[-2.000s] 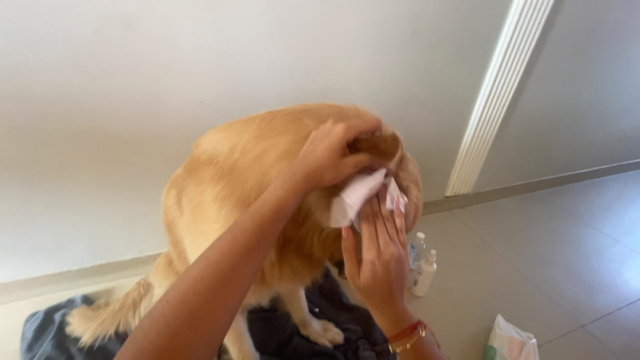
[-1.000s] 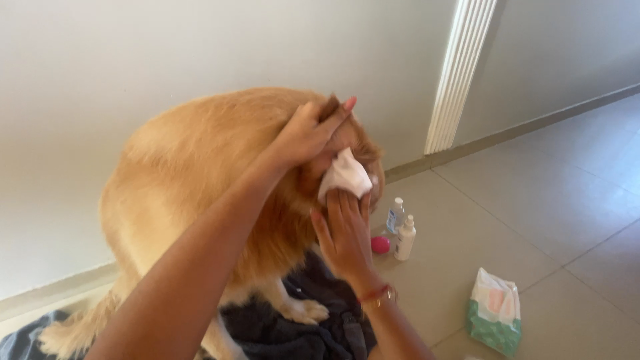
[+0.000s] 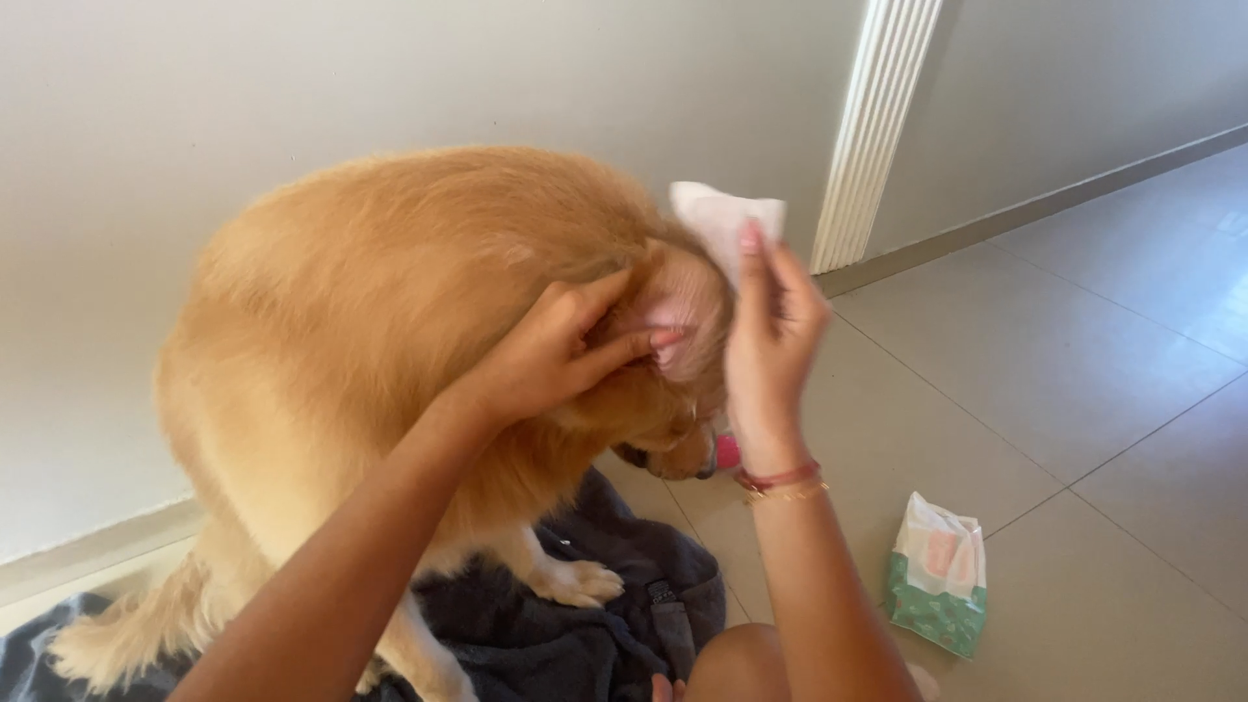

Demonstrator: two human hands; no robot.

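Observation:
A golden-furred dog [image 3: 409, 253] sits with its head lowered to the right. My left hand [image 3: 565, 346] holds its ear flap folded back, thumb against the bare pink inner side of the ear [image 3: 682, 312]. In my right hand [image 3: 775, 322] a white wipe [image 3: 726, 219] is pinched between thumb and fingers, raised just right of the ear and off the skin. A red string and a thin gold-coloured bracelet circle my right wrist.
Beneath the dog lies a dark towel [image 3: 585, 624]. A green and white wipes pack [image 3: 941, 575] stands on the tiled floor at the right. A pink object [image 3: 727, 451] shows by the dog's muzzle. The wall [image 3: 390, 78] runs close behind.
My right hand has lifted the wipe away from the ear, up and to the right. The ear's inner side is now exposed, with my left hand still at the ear.

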